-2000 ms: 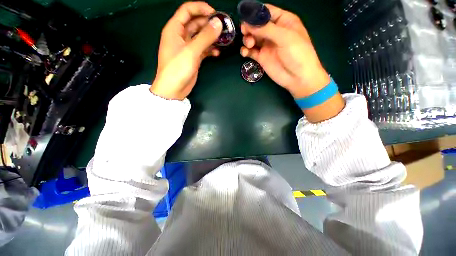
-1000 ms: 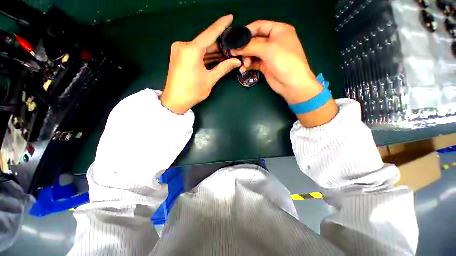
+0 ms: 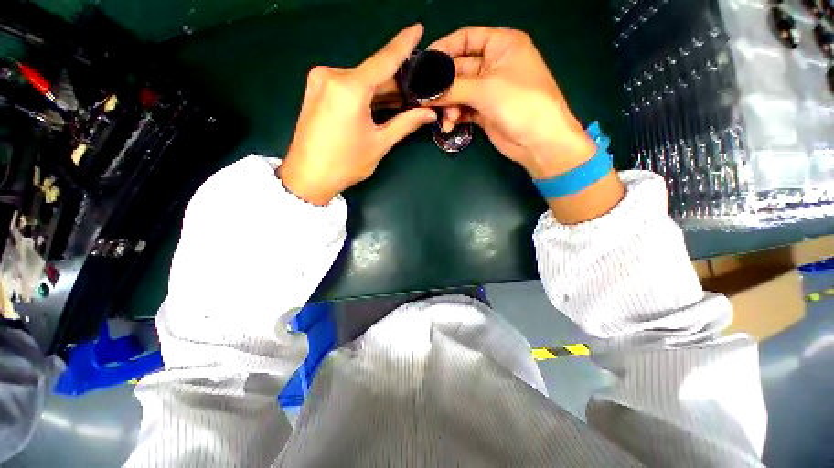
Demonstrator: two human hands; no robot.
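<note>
A black cover (image 3: 430,75), a plain dark disc, is held between my two hands above the dark green mat. My left hand (image 3: 352,128) has its thumb and forefinger around the left side of the disc. My right hand (image 3: 507,96) pinches its right side with thumb and fingers. The round electronic unit that was in my left hand is hidden, apparently under the cover. Another round electronic unit (image 3: 453,137) lies on the mat just below my fingertips, with its inner parts showing, partly covered by my right fingers.
A tall stack of clear plastic trays (image 3: 686,128) stands at the right, with dark units on top. A black test fixture (image 3: 110,215) with a red grip (image 3: 37,80) stands at the left. A blue bin (image 3: 105,361) and a cardboard carton (image 3: 754,297) are below the bench.
Two seconds ago my hands were apart, with a unit in the left and the cover in the right. They have come together, with the cover now over the unit's position.
</note>
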